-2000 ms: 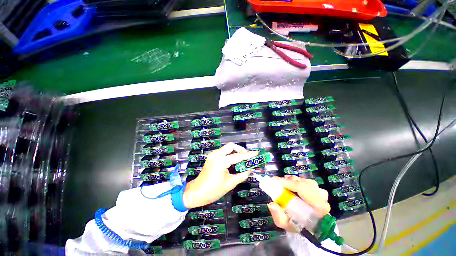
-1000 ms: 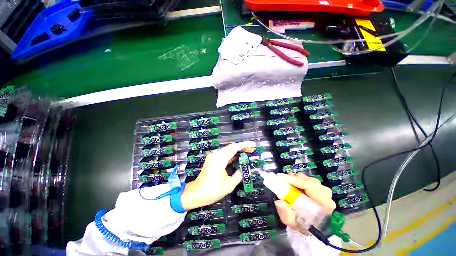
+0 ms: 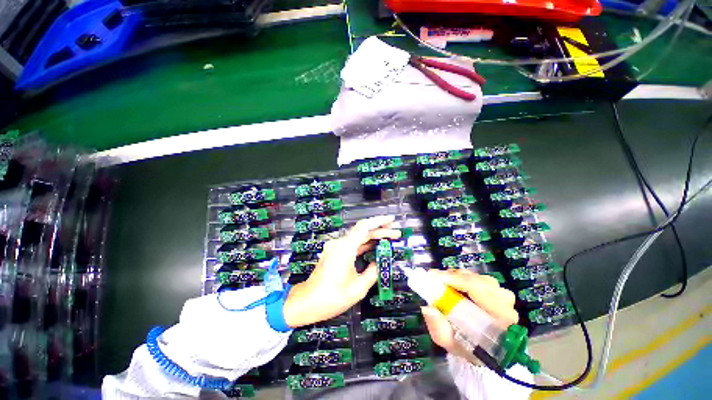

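My left hand (image 3: 339, 273), with a blue wrist strap, holds one green circuit board (image 3: 385, 269) upright on end above the tray, its marked black face towards me. My right hand (image 3: 472, 306) grips a clear glue syringe (image 3: 473, 320) with a yellow-orange band and a green rear cap. The white front end points up and left, and its tip is close to the board's right edge; whether they touch cannot be told. The clear tray (image 3: 209, 234) below holds rows of the same boards in several columns. My hands hide part of its middle.
A white cloth (image 3: 406, 129) with red-handled pliers (image 3: 449, 76) and a white label lies behind the tray. Stacked trays (image 3: 55, 273) stand at left. A blue bin (image 3: 74, 43), red bin (image 3: 500, 8) and black box (image 3: 585, 58) are beyond. A black hose (image 3: 574, 289) curves at right.
Two seconds ago the held board lay roughly crosswise; it has since been turned on end. Over the last second, the syringe has shifted only slightly beside it.
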